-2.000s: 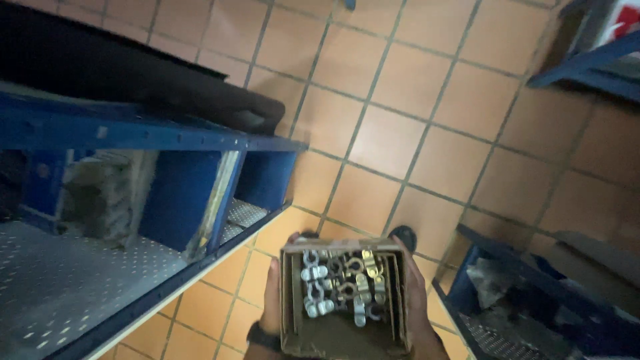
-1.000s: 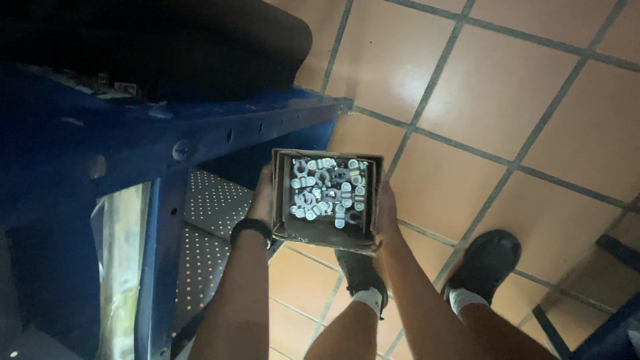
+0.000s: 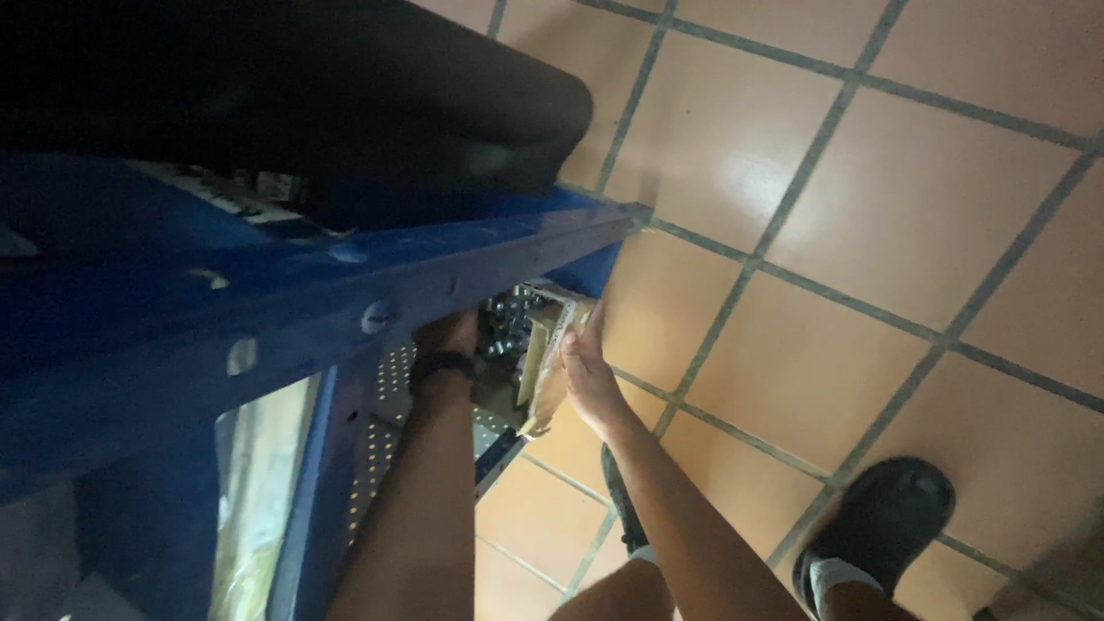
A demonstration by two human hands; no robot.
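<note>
A cardboard box (image 3: 552,371) holding many small shiny metal clamp-like parts (image 3: 511,321) is between my hands, partly inside a bay of the blue metal shelving. My right hand (image 3: 588,366) grips its right wall, thumb on the upper edge. On the box's left side is my left hand (image 3: 448,332), partly hidden by the shelf's front beam; its fingers cannot be seen. A dark band circles my left wrist.
The blue shelf beam (image 3: 379,317) crosses above my left hand. Below is a perforated metal shelf (image 3: 384,431). A large black object (image 3: 302,86) lies on top. Tiled floor (image 3: 828,345) and my shoes (image 3: 888,509) are at the right.
The box, held between both hands in front of the shelving a second ago, has moved left into the shelf bay. My left hand has gone partly behind the beam.
</note>
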